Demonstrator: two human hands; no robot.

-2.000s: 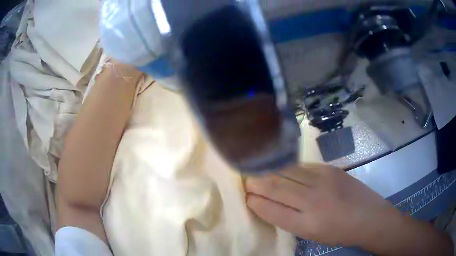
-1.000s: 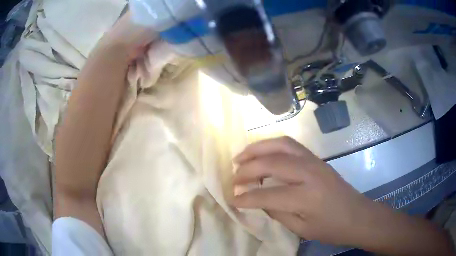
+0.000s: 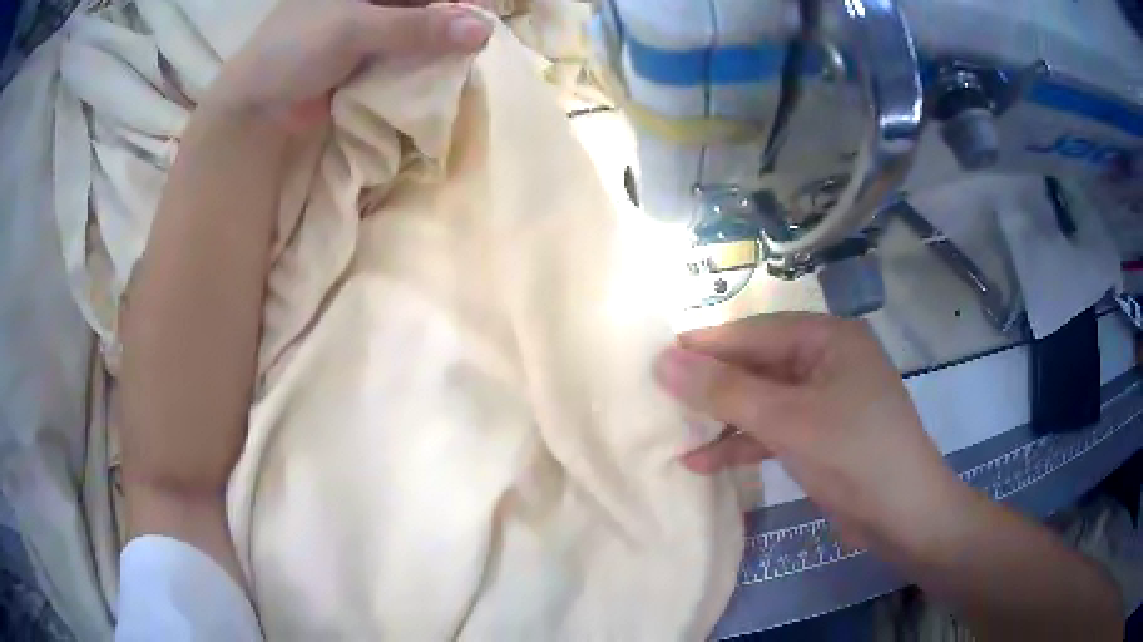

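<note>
A large cream garment piece (image 3: 414,401) is draped over the table's front edge, left of the sewing machine's needle area. My left hand (image 3: 364,50), at the upper left, pinches the fabric's upper edge between thumb and fingers and holds it raised. My right hand (image 3: 802,401) pinches the fabric's right edge between thumb and fingers, just in front of the lit needle area. The white sewing machine head (image 3: 715,75) with a blue stripe stands at the upper right. Lamp glare washes out the fabric edge beside the presser foot.
More cream pieces (image 3: 125,163) are heaped at the far left. A white scrap (image 3: 1059,251) hangs at the right above a dark pad (image 3: 1065,376). A thin metal tool (image 3: 959,263) lies on the machine bed. The ruler-marked table edge (image 3: 865,539) curves along the front right.
My left hand has moved up and right, lifting the fabric edge. My right hand has moved right and now pinches the edge. The machine head appears farther right, and the needle area shows more clearly.
</note>
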